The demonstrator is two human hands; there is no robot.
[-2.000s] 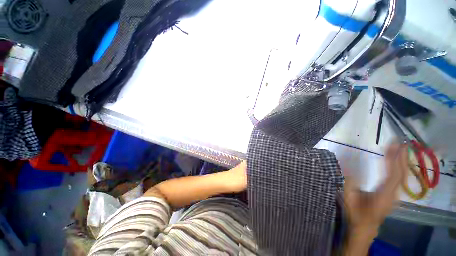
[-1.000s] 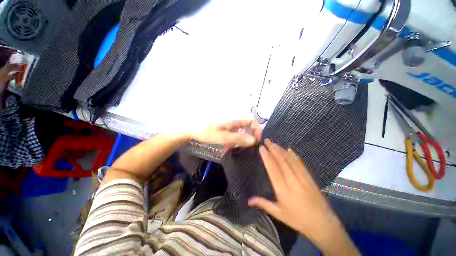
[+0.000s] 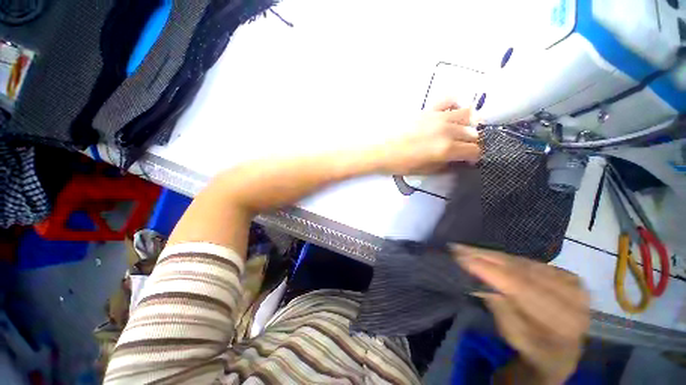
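The dark checked panel (image 3: 526, 199) lies on the table under the white sewing machine head (image 3: 602, 83) and hangs over the front edge. A plainer dark piece (image 3: 462, 207) is folded along its left side. My left hand (image 3: 444, 139) is at the presser foot, its fingertips on the cloth's upper left edge. My right hand (image 3: 526, 301), slightly blurred, holds the folded cloth at the table's front edge with thumb and fingers. The needle is hidden.
Scissors with yellow and red handles (image 3: 639, 263) lie right of the cloth. A stack of dark checked pieces (image 3: 158, 83) with frayed edges lies upper left. The table's front edge (image 3: 323, 233) carries a measuring strip. A red stool (image 3: 94, 207) stands on the floor at left.
My left hand has moved up and right to the presser foot. My right hand has moved right and down with the cloth edge. The view has shifted, so the machine head looks larger.
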